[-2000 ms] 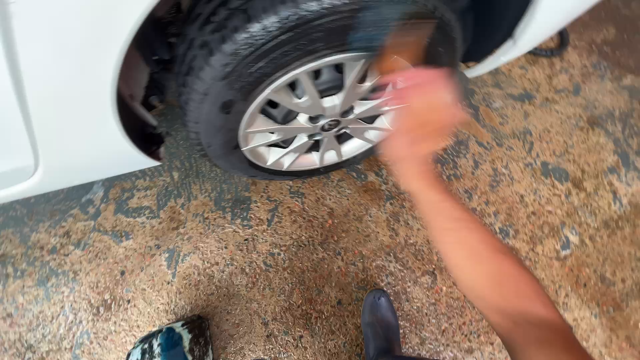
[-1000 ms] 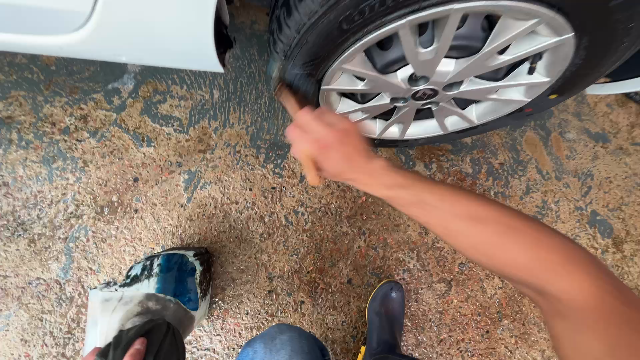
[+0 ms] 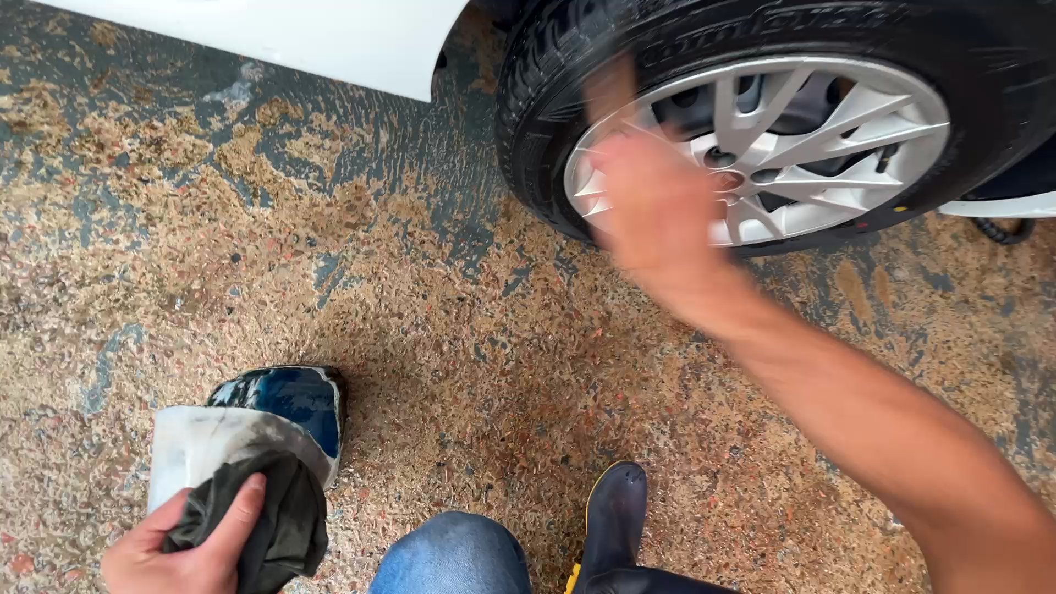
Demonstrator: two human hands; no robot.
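Observation:
My right hand [image 3: 660, 206], blurred by motion, is closed around a brush with a wooden handle [image 3: 610, 87] in front of the car wheel. The brush's head is too blurred to make out against the black tire [image 3: 544, 124]. Behind the hand shows the silver multi-spoke wheel cover [image 3: 866, 132]. At the lower left my left hand [image 3: 190, 536] grips a dark cloth [image 3: 285, 520] against a cut-open white plastic container [image 3: 186, 437], which has glossy dark blue and black on its far part [image 3: 289, 396].
White car bodywork [image 3: 330, 41] spans the top left, with more of it at the right edge [image 3: 1006, 206]. A dark hose-like piece [image 3: 1002, 231] lies under it. My rubber boot [image 3: 615, 511] and jeans knee [image 3: 454, 553] are at the bottom, over wet, worn ground [image 3: 462, 355].
My right hand has moved with the brush from the tire's left side to in front of the wheel cover's left part. More of my left hand and the cloth has come into view.

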